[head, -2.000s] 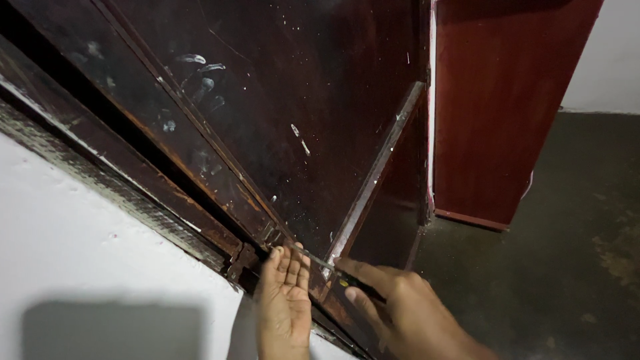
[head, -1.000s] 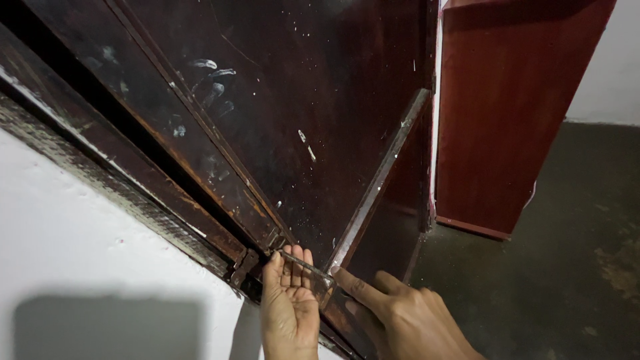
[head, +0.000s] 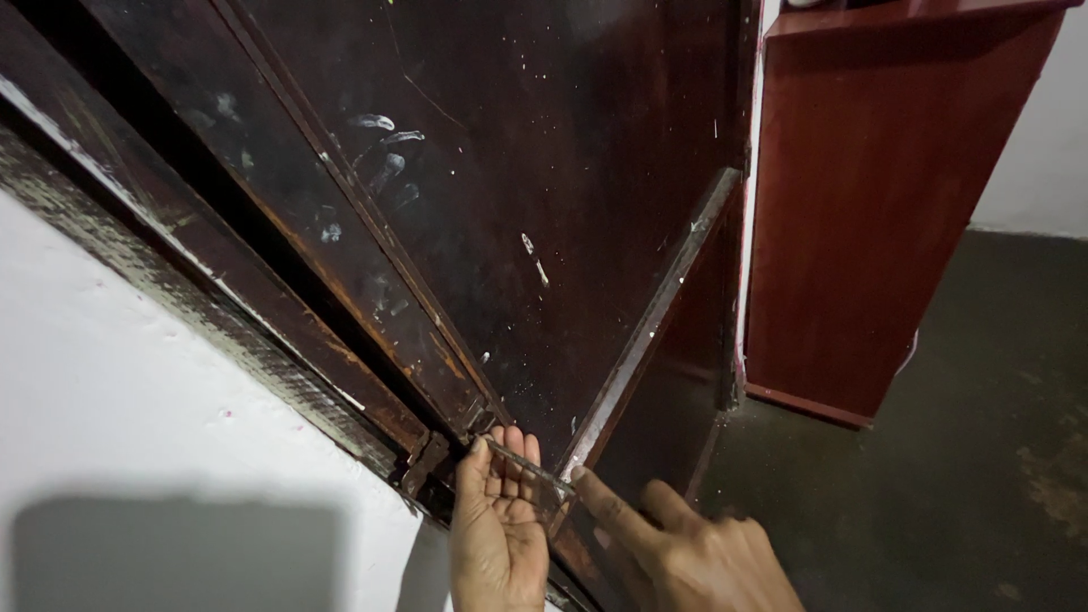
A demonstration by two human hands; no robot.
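A thin metal shaft, apparently a screwdriver's (head: 531, 466), slants between my two hands, low on a dark brown wooden door (head: 544, 195). Palm up, my left hand (head: 503, 518) pinches its far end between thumb and index finger, beside a small metal fitting (head: 480, 418) at the door's edge. My right hand (head: 680, 535) is at the near end, index finger extended along it and the other fingers curled; the handle is hidden. A rusty metal hinge (head: 422, 463) lies just left of my left hand, on the frame side.
A worn door frame (head: 255, 340) runs diagonally beside a white wall (head: 127, 365). A pale, scuffed rail (head: 650, 327) crosses the lower door. Right of the door stands a reddish-brown wooden cabinet (head: 867, 204) on a dark floor (head: 952, 476).
My right hand has shifted its grip; the dark handle seen in its fingers two seconds ago is now hidden. My left hand stays by the fitting, its thumb at the shaft's end.
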